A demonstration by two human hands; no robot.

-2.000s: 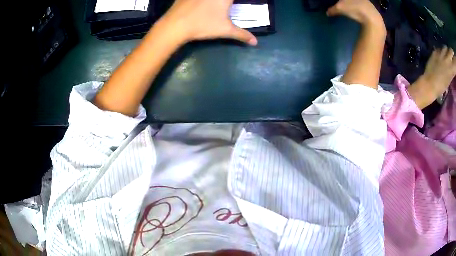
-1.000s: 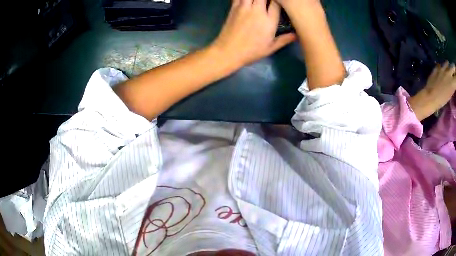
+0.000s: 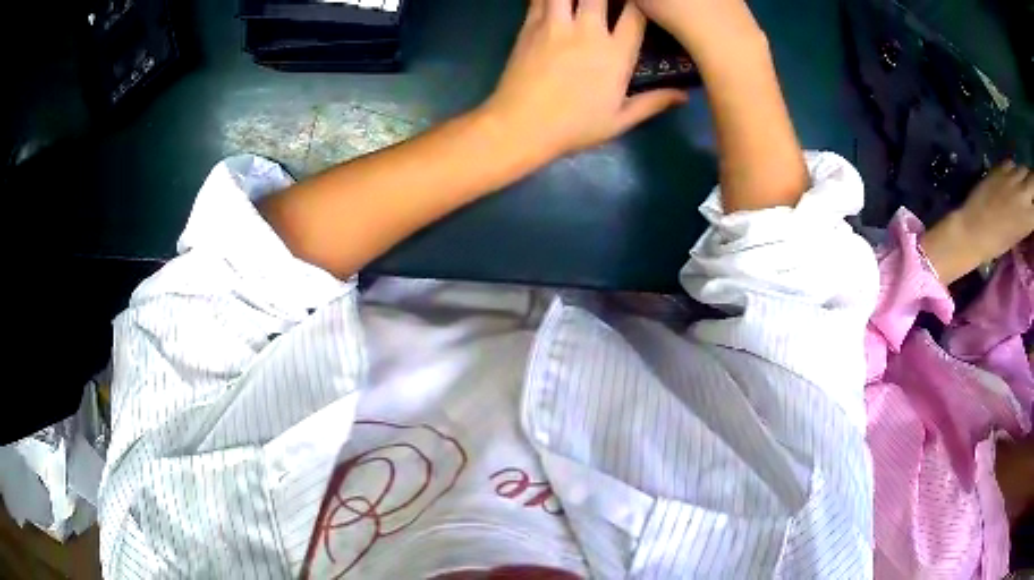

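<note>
A black packaging tray (image 3: 662,68) with a row of small light icons lies on the dark green bench at the top of the picture, mostly covered by my hands. My left hand (image 3: 573,74) rests around its left side and near edge, thumb stretched along that edge. My right hand (image 3: 692,17) reaches over the tray from the right, its fingertips hidden or cut off by the top edge. A small insert or round part under my fingers cannot be made out.
A stack of black trays (image 3: 322,43) with a white strip stands left of centre. More black trays (image 3: 130,57) lie at far left. A jumbled black pile (image 3: 924,125) is at right, with a coworker's hand (image 3: 992,215) and pink sleeve beside it. The bench (image 3: 510,232) ends at my body.
Both hands have come together over one tray since the oldest frame. In the last second my right hand has shifted slightly right, showing more of the tray's icons.
</note>
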